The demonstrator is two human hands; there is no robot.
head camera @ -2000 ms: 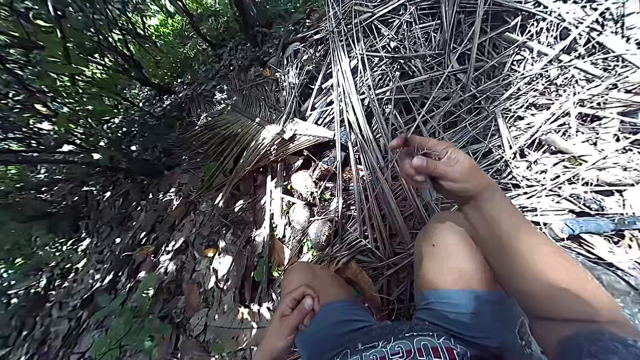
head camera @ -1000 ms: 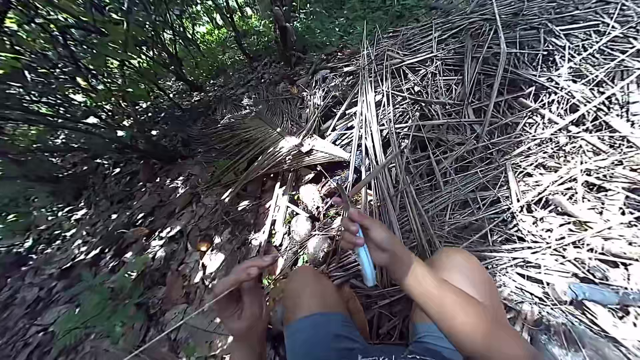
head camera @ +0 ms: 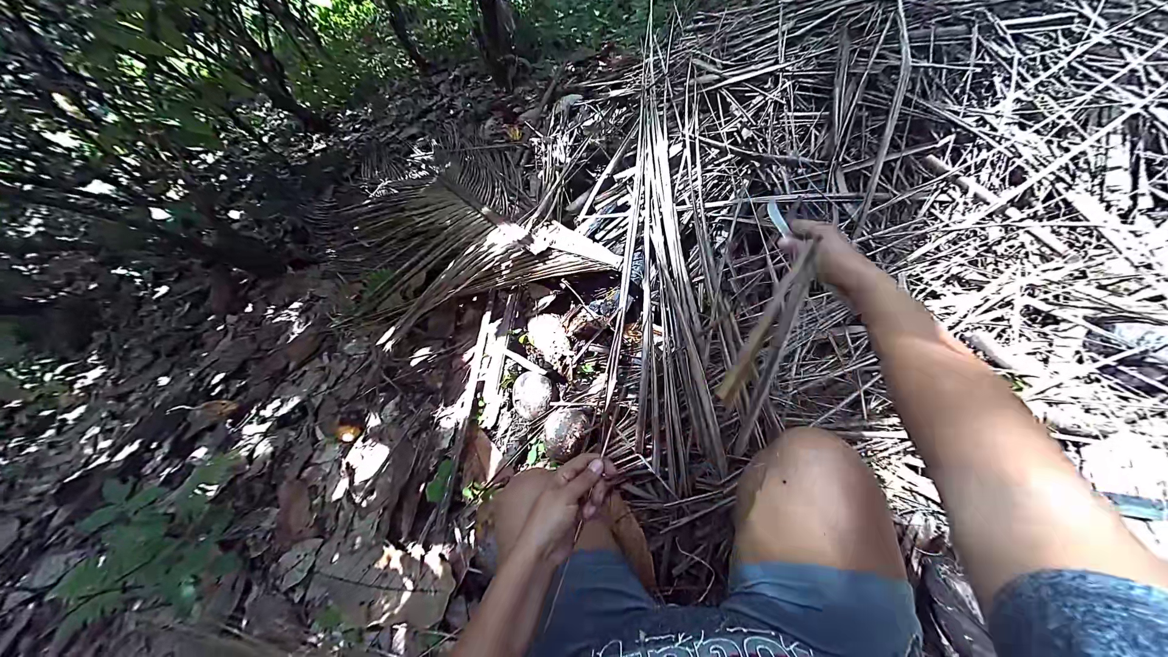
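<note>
My left hand (head camera: 575, 502) is over my left thigh, its thumb and fingers pinching a thin palm leaf midrib (head camera: 607, 401). My right hand (head camera: 826, 251) is stretched forward above the dry fronds, closed around a slim pale tool (head camera: 777, 218), possibly a knife, whose far end is hard to make out. Dry brown leaf strips (head camera: 762, 351) hang from the right hand toward my knees; whether the fingers hold them all is unclear. A fan of dry palm leaflets (head camera: 662, 274) stands between my two hands.
Several round, husk-coloured objects (head camera: 533, 395), perhaps coconuts, lie beyond my left knee. A dry palm frond (head camera: 511, 246) rests behind them. Dead leaves (head camera: 301, 438) cover the ground at left, with a green plant (head camera: 151, 538). Piled dry fronds (head camera: 985, 182) spread at right; shrubs and a trunk (head camera: 495, 41) stand behind.
The right hand has moved forward and to the right with the pale tool since a second ago. The left hand, then low at the left with spread fingers, is now over the thigh, pinching a midrib.
</note>
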